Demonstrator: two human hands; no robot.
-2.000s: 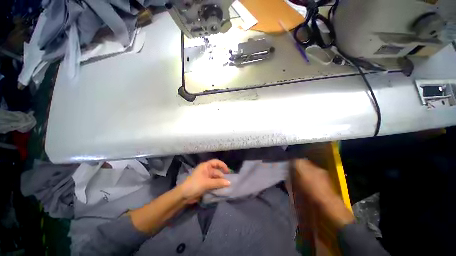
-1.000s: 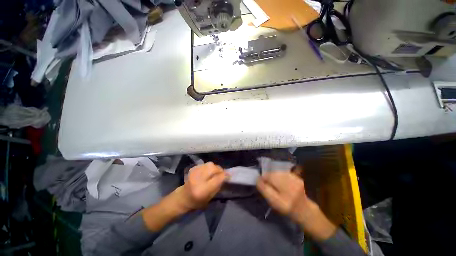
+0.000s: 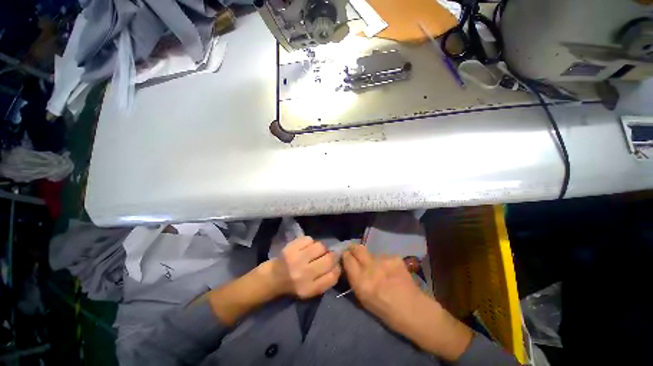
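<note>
My left hand [image 3: 309, 267] and my right hand [image 3: 379, 280] are close together over my lap, below the table edge. Both pinch a small piece of grey cloth [image 3: 345, 247] between their fingertips. A thin metal point [image 3: 344, 293] sticks out under my right hand, and a small red handle end [image 3: 412, 264] shows at its other side, so the tool lies in my right hand. More pale grey cloth [image 3: 401, 236] spreads behind my right hand. The exact fingertip grip is partly hidden.
The sewing machine head [image 3: 308, 21] stands over the white table [image 3: 215, 164]. Black scissors [image 3: 472, 39], a purple stick [image 3: 451, 70] and an orange card [image 3: 408, 20] lie on its bed. Grey cloth [image 3: 154, 36] is heaped at far left. A yellow crate [image 3: 510, 286] is at right; a black cable [image 3: 560, 150] crosses the edge.
My hands have come together; a strip was stretched between them a second ago. The metal point and red handle end now show at my right hand.
</note>
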